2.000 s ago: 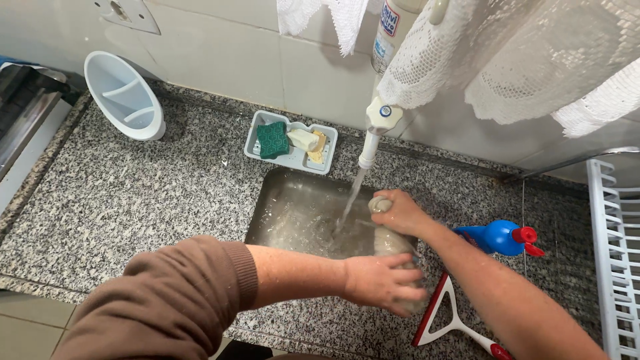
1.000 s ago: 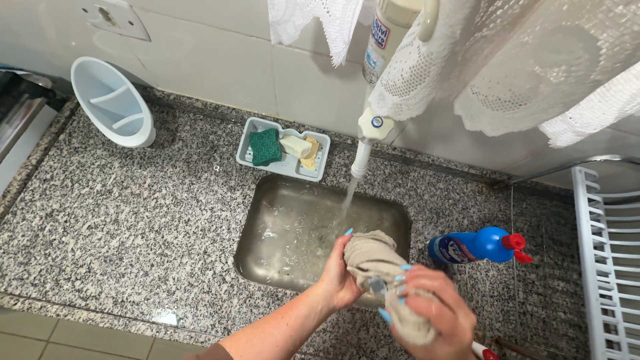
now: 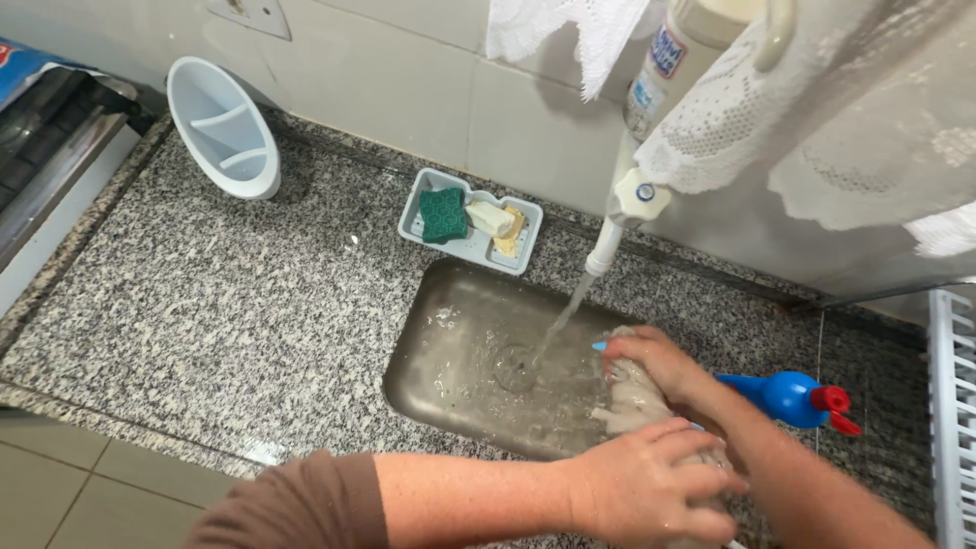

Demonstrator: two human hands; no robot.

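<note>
A wet, wrung-up beige cloth is held over the right side of the metal sink basin. My right hand grips its upper end. Across the lower part lies my left hand, its fingers curled around the fabric; part of the cloth is hidden under it. Water runs from the white tap into the basin, to the left of the cloth.
Behind the sink a tray holds a green sponge and soap. A blue bottle with red cap, a white dish rack, a divided container and lace curtain surround it.
The cloth was held at the basin's near right corner one second ago; now it is farther over the basin. My left forearm now reaches across from the left, with that hand on the cloth's near end.
</note>
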